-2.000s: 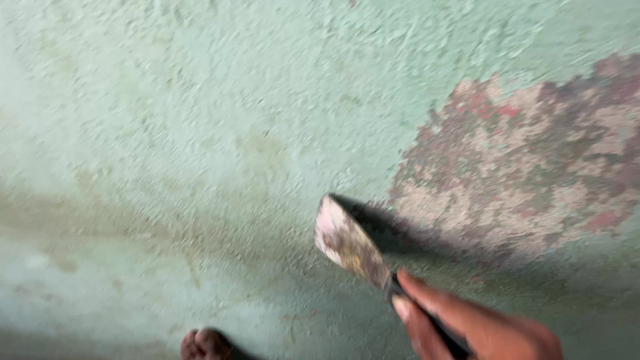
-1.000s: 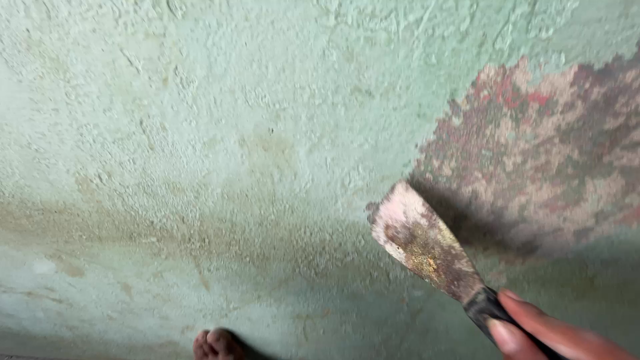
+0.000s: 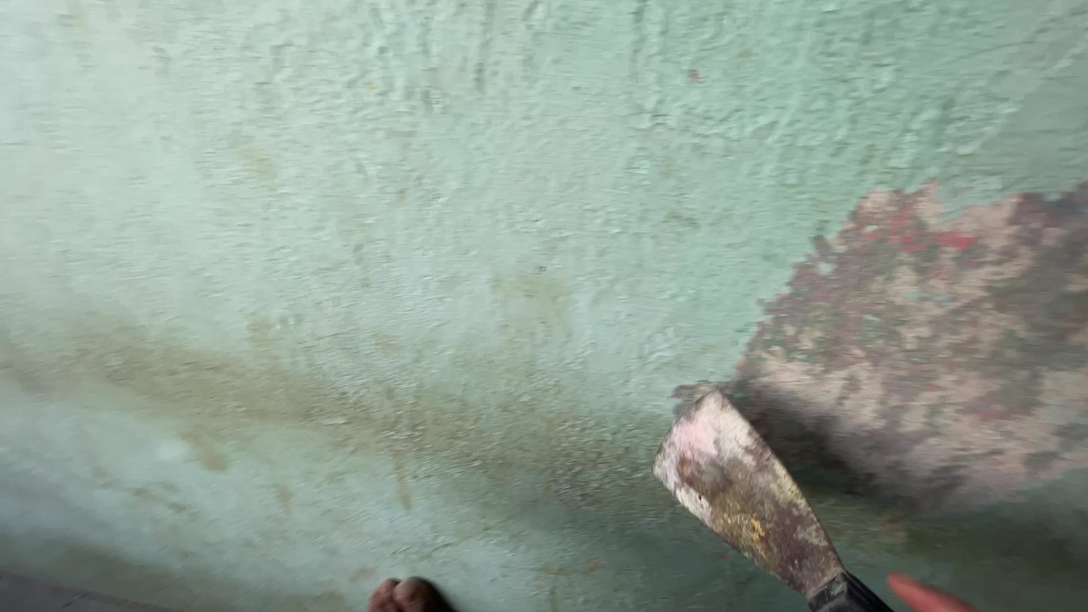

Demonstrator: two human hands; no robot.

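A putty knife (image 3: pixel 748 501) with a stained metal blade and a black handle comes in from the lower right, its blade edge at the left border of a bare patch (image 3: pixel 926 357) on the green painted wall (image 3: pixel 425 212). On its handle is my right hand (image 3: pixel 926 593), of which only a finger shows at the bottom edge; the rest is out of frame. The patch is mottled pink, grey and red, with a ragged outline. My left hand is not in view.
Toes of a foot (image 3: pixel 410 595) show at the bottom edge, near the foot of the wall. A strip of floor (image 3: pixel 59 595) lies at the lower left corner. The wall's paint is rough, with brownish stains.
Compared with two seconds ago, the bare patch has a small added spur at its lower left, by the blade. Less of my right hand shows now. The view has shifted somewhat.
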